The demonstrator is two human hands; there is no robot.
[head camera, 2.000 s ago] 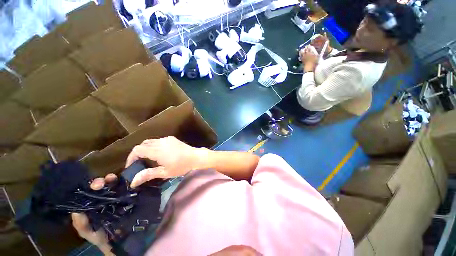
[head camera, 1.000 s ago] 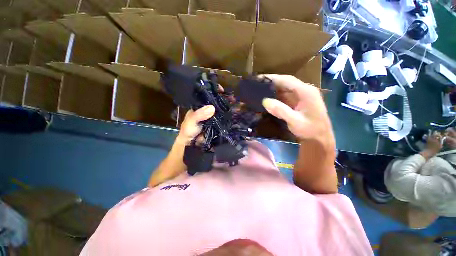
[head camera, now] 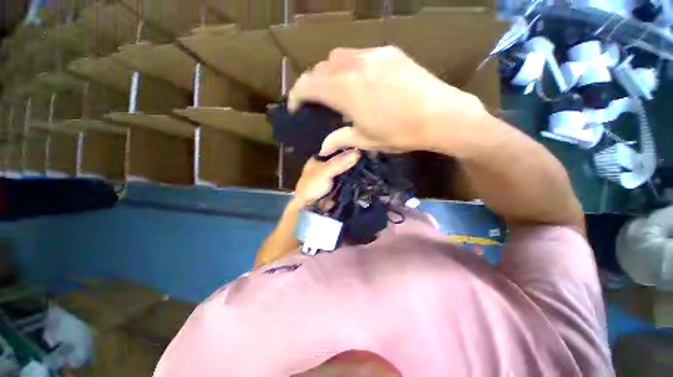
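My left hand (head camera: 321,179) holds a cluster of black power adapters with bundled black cords (head camera: 361,184) close to my chest. One adapter in the cluster shows a pale face with plug pins (head camera: 319,231). My right hand (head camera: 369,92) reaches over the top of the cluster, its fingers on a black adapter (head camera: 306,131) at the cluster's upper left. Part of that adapter is hidden by my fingers. Open brown cartons (head camera: 232,158) stand upright in tight rows in front of me, and the cluster hides part of the nearest row.
White camera units (head camera: 590,70) with cables lie on the green bench (head camera: 550,162) at the right. A neighbouring worker's pale sleeve (head camera: 649,247) shows at the right edge. Brown cartons (head camera: 111,324) stand on the blue floor (head camera: 170,250) at the lower left.
The view has swung left along the carton rows. My right hand has moved from the cluster's right side over its top to the adapter at the upper left. A pale adapter face now shows.
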